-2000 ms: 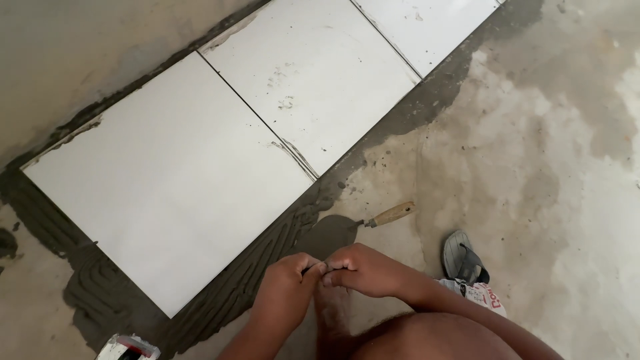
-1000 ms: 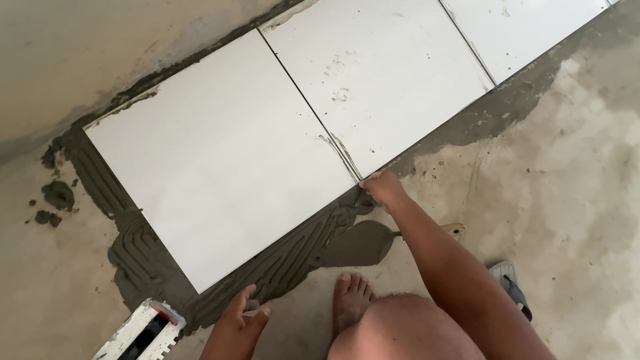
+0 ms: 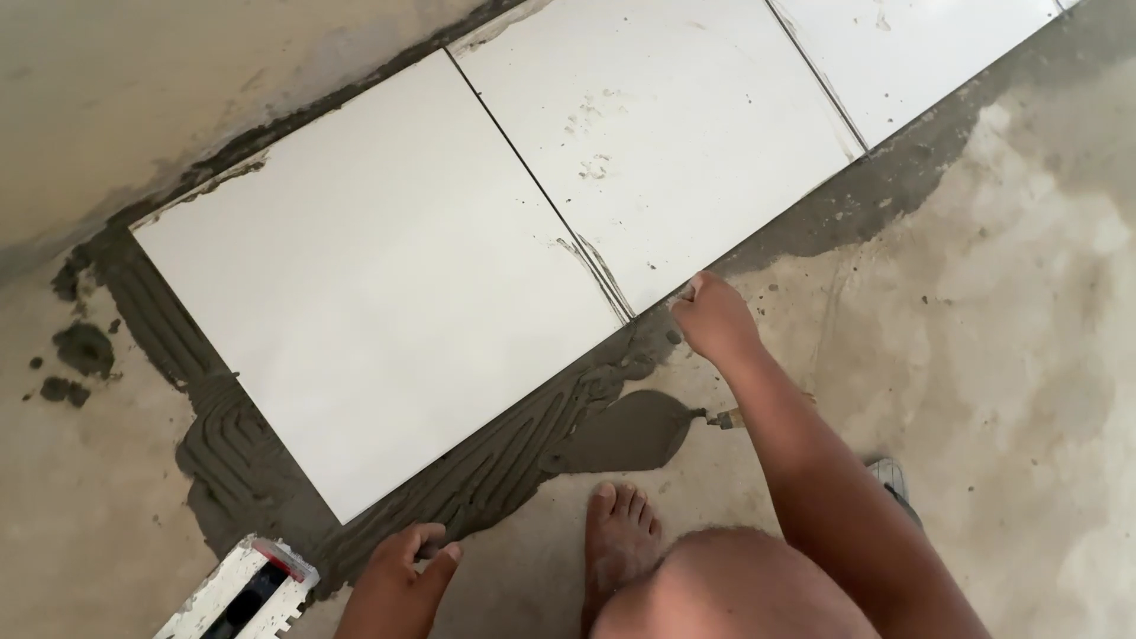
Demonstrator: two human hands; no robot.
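My left hand (image 3: 413,564) hovers near the bottom, thumb and fingers apart, close to the ridged mortar (image 3: 479,453) and the near corner of a white floor tile (image 3: 373,302). My right hand (image 3: 714,318) is at the front edge of a second white tile (image 3: 657,142), right of the dark joint between the two; its fingers are curled, and whether they pinch something small cannot be seen. Below it lies a mortar-covered trowel (image 3: 630,432) on the floor, its handle (image 3: 732,419) partly behind my right forearm.
A notched trowel (image 3: 240,595) with a white blade stands at the bottom left. Mortar blobs (image 3: 84,349) dot the concrete floor at the left. The wall (image 3: 177,80) runs along the tiles' far side. My bare foot and knee are at the bottom centre, a sandal (image 3: 890,479) right of my forearm.
My hands were together above the floor two seconds ago and have since parted. The right one has gone to the tile edge and slid a little to the right of the joint; the view has shifted.
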